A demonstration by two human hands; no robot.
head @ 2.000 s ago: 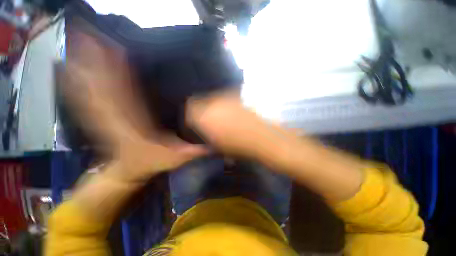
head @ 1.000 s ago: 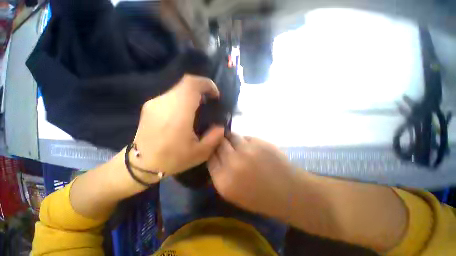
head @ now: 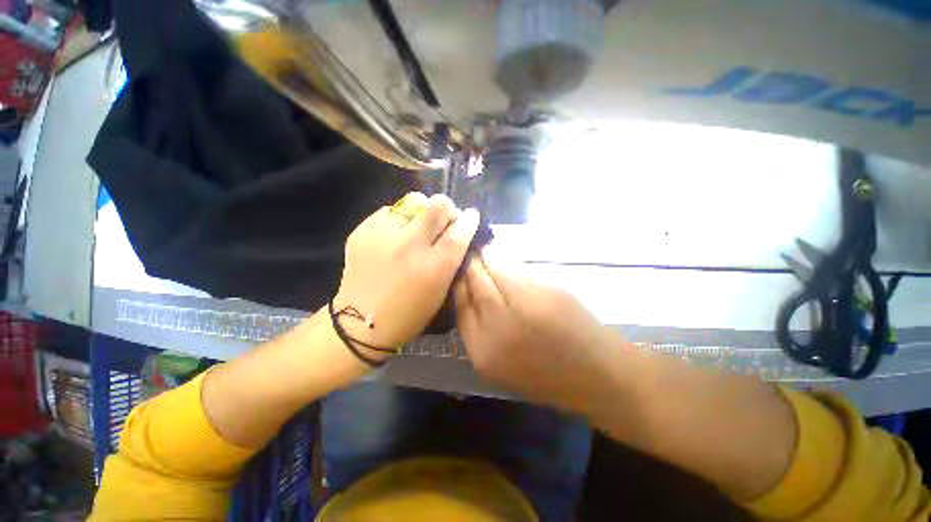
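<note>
A black fabric garment piece [head: 245,204] lies bunched on the table left of the needle. My left hand [head: 403,265] holds its right part just in front of the presser foot [head: 449,168]. My right hand [head: 526,321] touches my left hand and pinches the edge of the black cloth. The fingertips partly hide the cloth there. The white sewing machine head [head: 653,71] with blue "JACK" lettering is above my hands. A dark cylindrical attachment [head: 508,178] stands right of the foot.
Black-handled scissors [head: 837,306] lie at the right of the white table. A ruler strip [head: 694,357] runs along the front edge. A blue basket [head: 271,474] is below the table at left. A red crate [head: 20,372] is at far left. A bright light shines beside the needle.
The hands went from a blurred sweep over the cloth to holding it together near the needle. The cloth now spreads at left, and the machine head shows more fully.
</note>
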